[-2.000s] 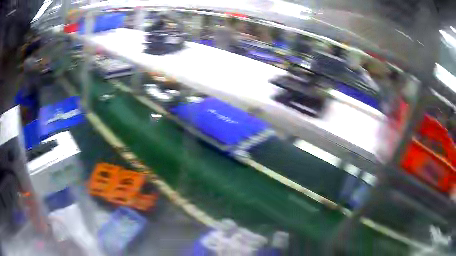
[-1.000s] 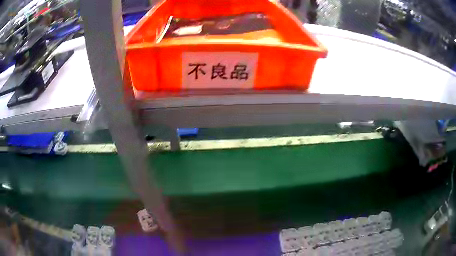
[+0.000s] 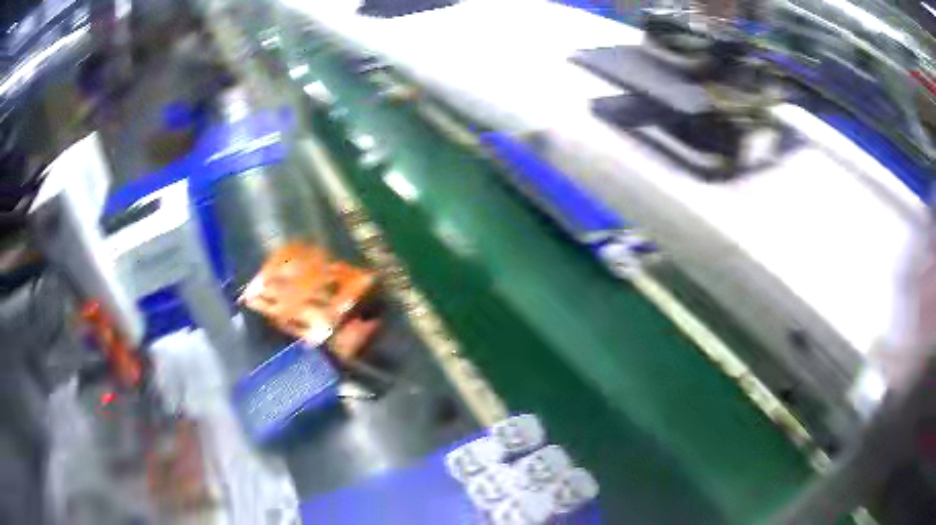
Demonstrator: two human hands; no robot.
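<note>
Neither of my hands can be made out in the blurred head view. Several white plastic housings [image 3: 518, 467] stand close together at the bottom, on the right end of a blue sheet [image 3: 385, 499]. A light-blue screw bin [image 3: 287, 390] lies left of them, with tiny pale pieces in it. Orange fixture plates [image 3: 308, 289] lie just behind the bin. At the left is the white screwdriving machine [image 3: 154, 241], with an orange-red driver [image 3: 113, 344] below it.
The green conveyor belt [image 3: 575, 349] runs diagonally from upper left to lower right and carries a few small white pieces. Beyond it are a blue sheet [image 3: 559, 185] with white housings by its end, and a long white shelf [image 3: 739, 215] bearing black stands [image 3: 688, 113].
The view has swung left from the orange-red reject bin, which is now out of sight. The machine, orange plates and screw bin are in view again, as they were two seconds ago.
</note>
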